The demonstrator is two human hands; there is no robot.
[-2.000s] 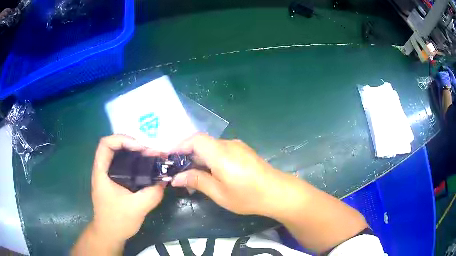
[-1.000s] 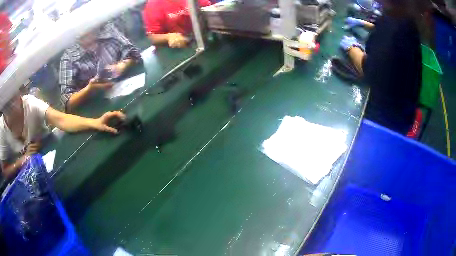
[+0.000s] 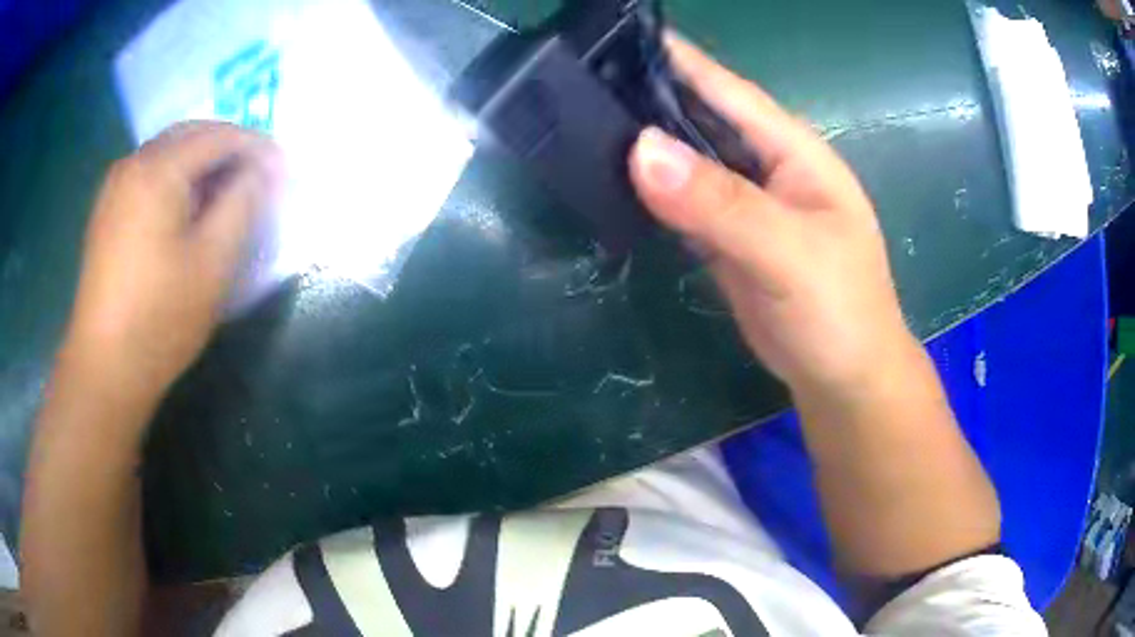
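My right hand [image 3: 797, 237] grips a black power adapter [image 3: 579, 143] with its black cord [image 3: 678, 106] bundled under the fingers, held above the table at the top centre. My left hand [image 3: 187, 224] is bare and blurred. Its curled fingertips lie over the left part of a white printed stack [image 3: 361, 137] with a teal logo. Whether the fingers pinch a sheet or bag cannot be made out. The stack's lower left edge is partly hidden by this hand.
The green tabletop [image 3: 498, 411] is scuffed and glossy. A white stack [image 3: 1036, 137] lies near its right edge. A large blue tote [image 3: 996, 361] stands below that edge. A blue edge shows at the top left corner.
Two seconds ago both hands held the adapter; one second ago neither hand showed as the view faced the line. Now my right hand alone holds the adapter and my left is at the printed stack.
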